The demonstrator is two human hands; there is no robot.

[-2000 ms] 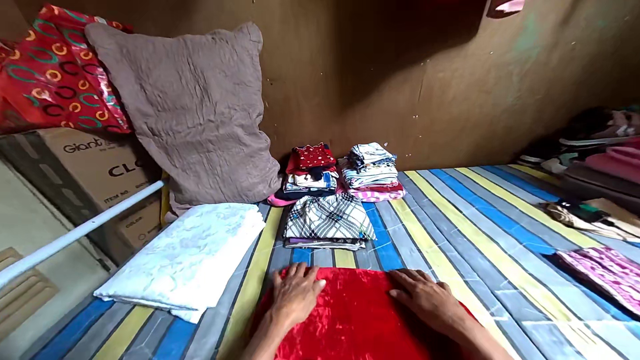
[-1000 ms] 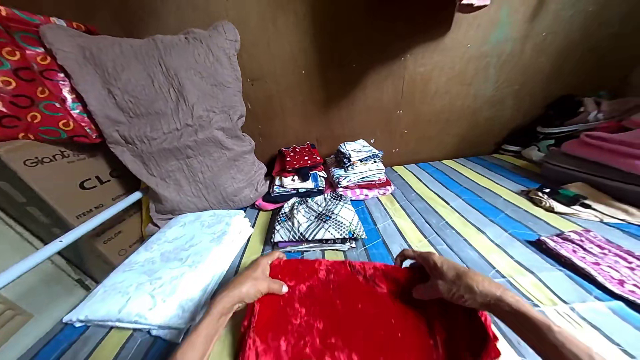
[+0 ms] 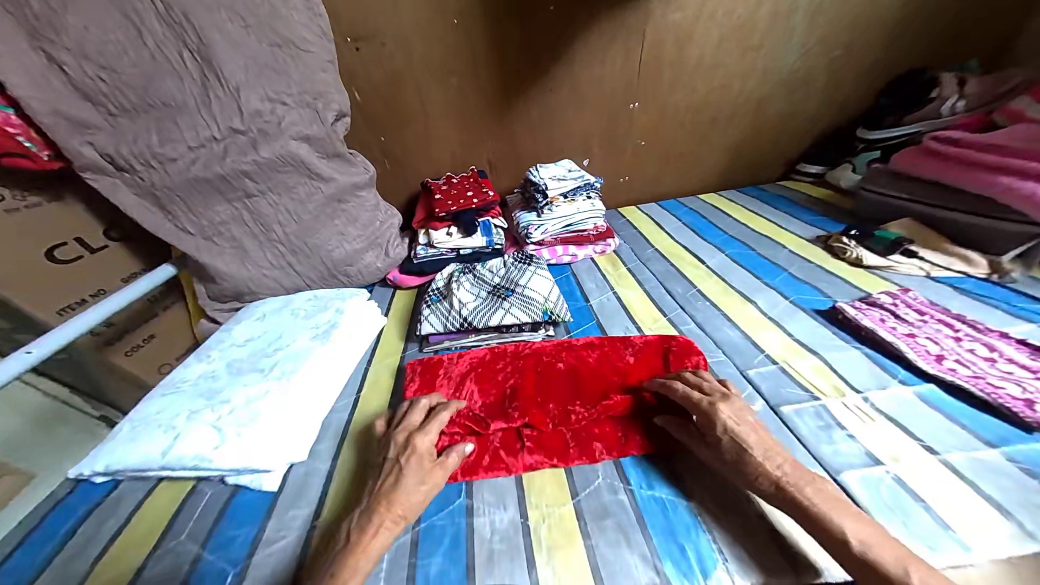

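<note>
A red crushed-velvet cloth (image 3: pixel 552 398) lies folded into a wide strip on the striped mattress (image 3: pixel 561 528). My left hand (image 3: pixel 418 447) rests on its left end, fingers spread and thumb at the near edge. On the right end lies my right hand (image 3: pixel 707 414), its fingers spread over the fabric. Just beyond the cloth is a folded black-and-white plaid cloth (image 3: pixel 496 296) on a low pile. Behind that stand two stacks of folded clothes, one with a red dotted garment (image 3: pixel 460 193) on top, the other with white patterned pieces (image 3: pixel 561 203).
A folded white cloth (image 3: pixel 236 382) lies left, below a large grey-brown pillow (image 3: pixel 219 146) and beside a metal rail (image 3: pixel 89 321) and cardboard box (image 3: pixel 73 244). At right are a pink-and-white patterned cloth (image 3: pixel 951 345), a beige item (image 3: pixel 918 248) and a pink cloth pile (image 3: pixel 975 162). A brown wall stands behind.
The red cloth, a larger panel a second ago, is now folded into a narrower strip. Both hands have moved from its far edge to its two ends.
</note>
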